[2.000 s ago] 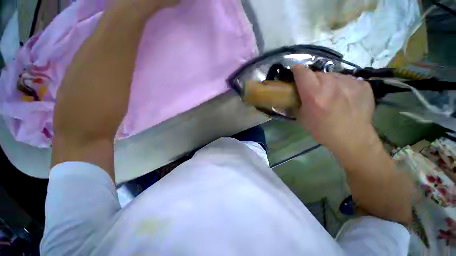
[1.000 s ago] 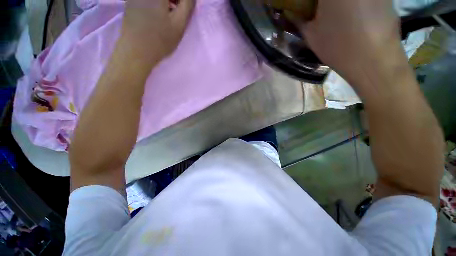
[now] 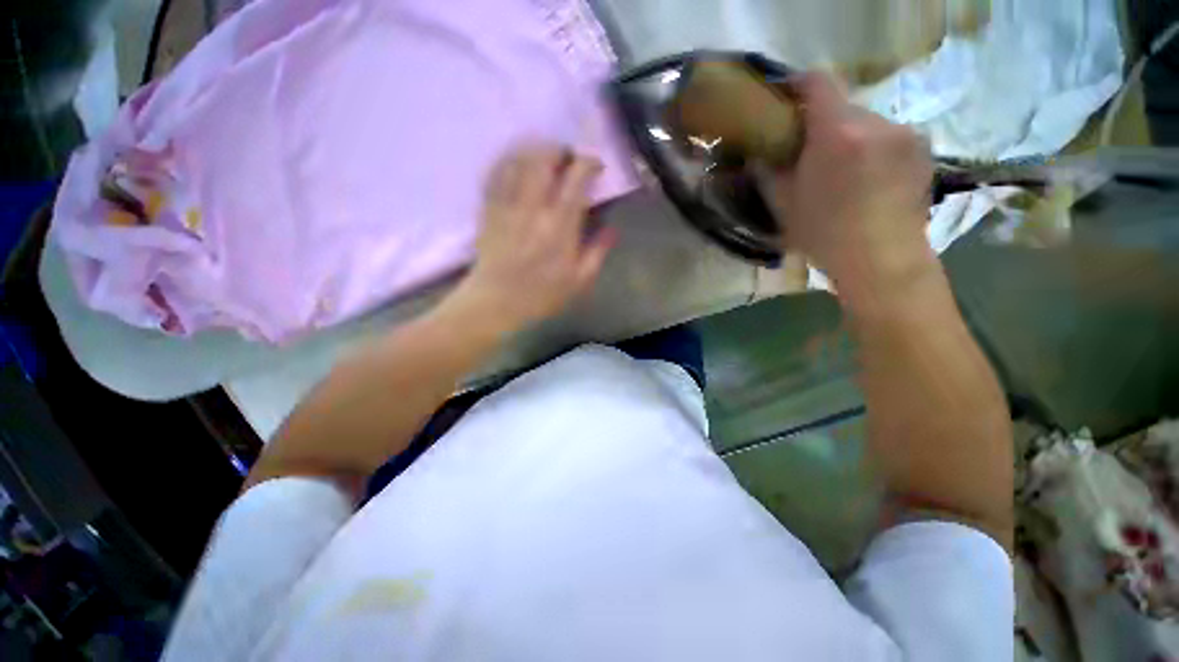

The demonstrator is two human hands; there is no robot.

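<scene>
A pink garment (image 3: 349, 142) lies over the pale pressing board (image 3: 647, 259), mostly flat, with its crumpled, motif-bearing part at the left end. My left hand (image 3: 537, 233) rests on the garment's near edge, fingers spread and pointing away from me; it is slightly blurred. My right hand (image 3: 853, 168) is closed around the tan handle of the steam iron (image 3: 705, 149). The iron is blurred, its tip at the garment's right edge. Whether its soleplate touches the board cannot be told.
A wrinkled white cloth (image 3: 1047, 78) with brown stains lies beyond and right of the iron. A dark cord runs right from behind my right hand. Floral cloth (image 3: 1118, 530) is at the lower right. The green floor (image 3: 802, 479) shows below the board.
My left hand has come back from the far side of the garment to its near edge. The iron first swung closer to the camera, then moved back beside the garment's right edge.
</scene>
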